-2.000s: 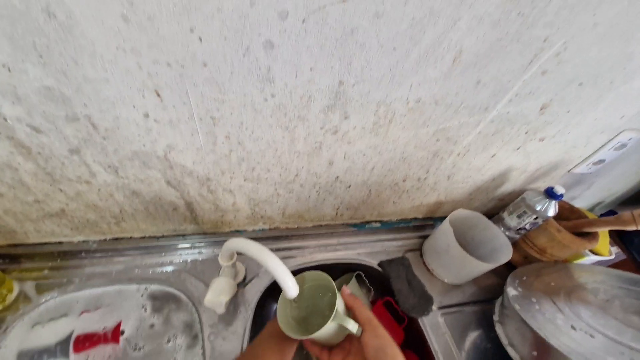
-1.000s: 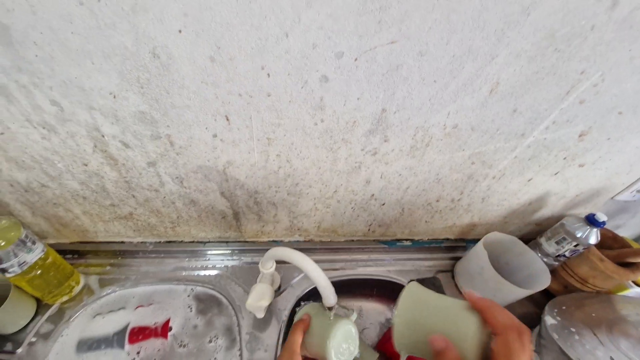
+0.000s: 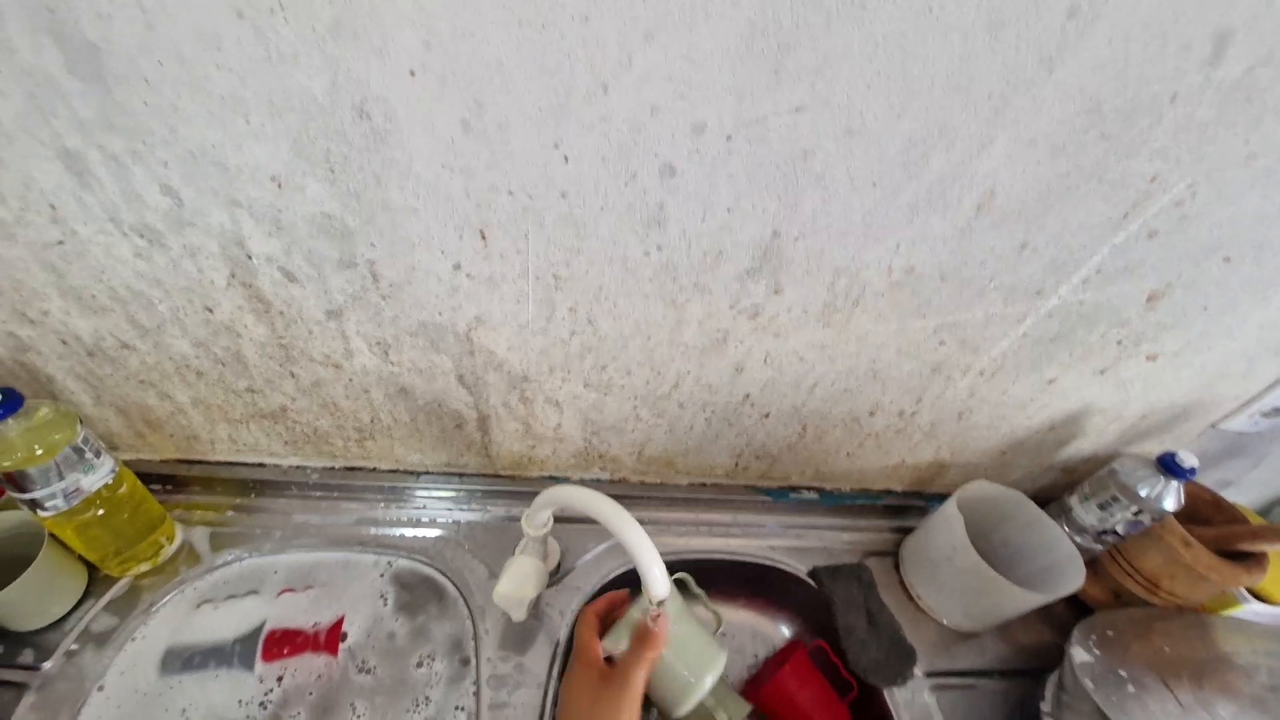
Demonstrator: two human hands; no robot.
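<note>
My left hand (image 3: 612, 665) grips a pale green mug (image 3: 685, 655) on its side under the white curved faucet (image 3: 615, 525), over the right sink basin. Water from the spout meets the mug near my thumb. My right hand is out of view. Beyond the held mug, a red mug (image 3: 798, 685) lies in the basin, and part of another pale green item shows at the bottom edge between them. A dark grey cloth (image 3: 865, 622) hangs over the basin's right rim.
Soapy water with red and grey items fills the left basin (image 3: 478, 640). At the far left stand a yellow liquid bottle (image 3: 95, 500) and a green cup (image 3: 38, 575). A white container (image 3: 985, 560), clear bottle (image 3: 1125, 500), wooden mortar (image 3: 1170, 560) and metal lid (image 3: 1170, 665) are at right.
A second ago my right hand held a pale green cup at the right; that hand has left the view. My left hand still holds its mug, turned differently under the faucet.
</note>
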